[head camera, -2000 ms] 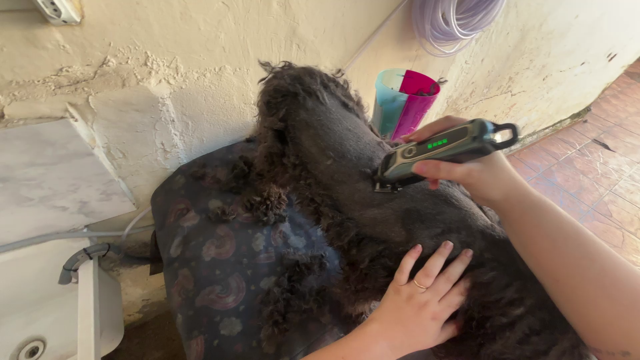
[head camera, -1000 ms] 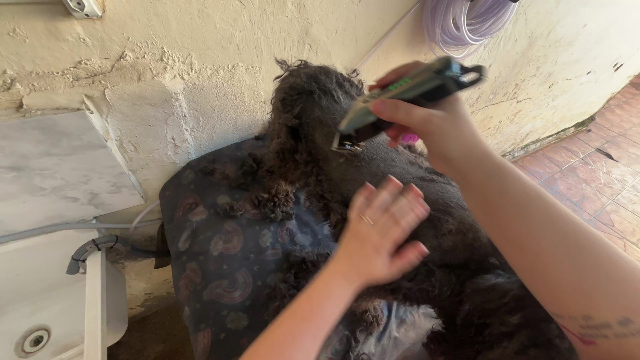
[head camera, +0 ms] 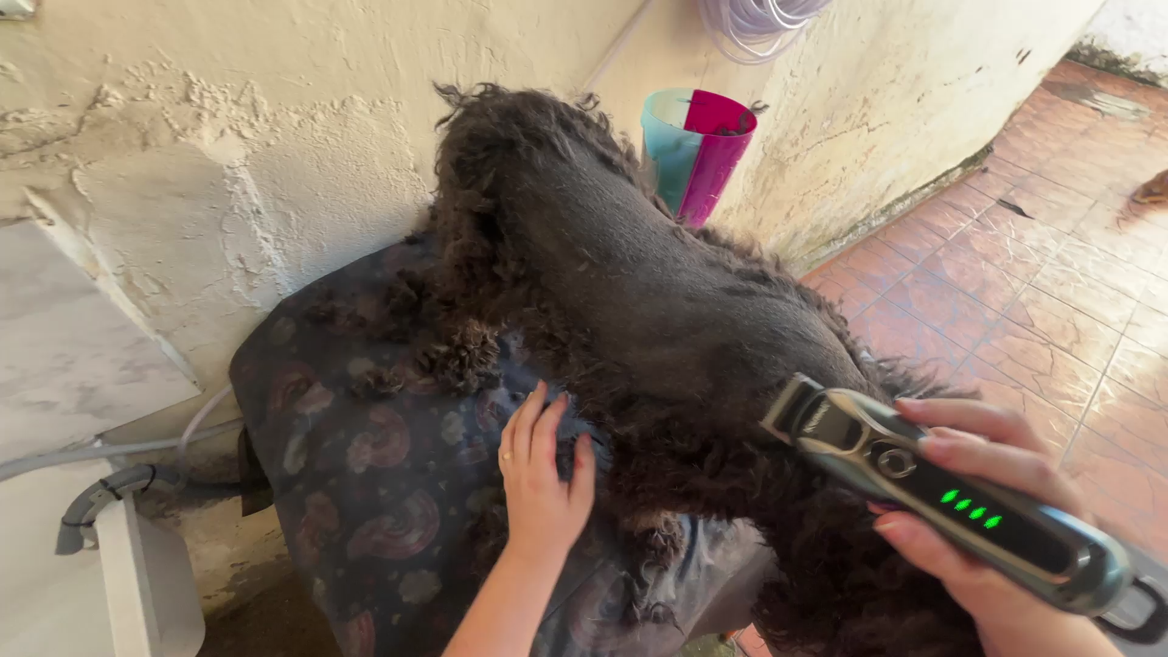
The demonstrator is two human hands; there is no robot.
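A dark, curly-haired dog (head camera: 675,301) stands on a table covered with patterned dark cloth (head camera: 392,511); its back is clipped short, while longer curls hang along its side and legs. My right hand (head camera: 985,484) is closed around a cordless hair clipper (head camera: 912,474) with several green lights lit, its blade close over the dog's rear flank. My left hand (head camera: 545,465) is beside the dog's belly, over the cloth, fingers slightly apart and holding nothing visible. Tufts of cut hair (head camera: 461,356) lie on the cloth near the dog's front.
Behind the dog, a teal and magenta plastic cup (head camera: 698,151) has hair at its rim. A coiled clear hose (head camera: 762,23) hangs on the rough wall (head camera: 338,55). At left are a white basin (head camera: 151,575) and a grey pipe (head camera: 114,488). Tiled floor (head camera: 1031,301) lies at right.
The clipper in my right hand has moved from near the dog's shoulders to its rear flank. My left hand has come off the dog's back to beside its belly.
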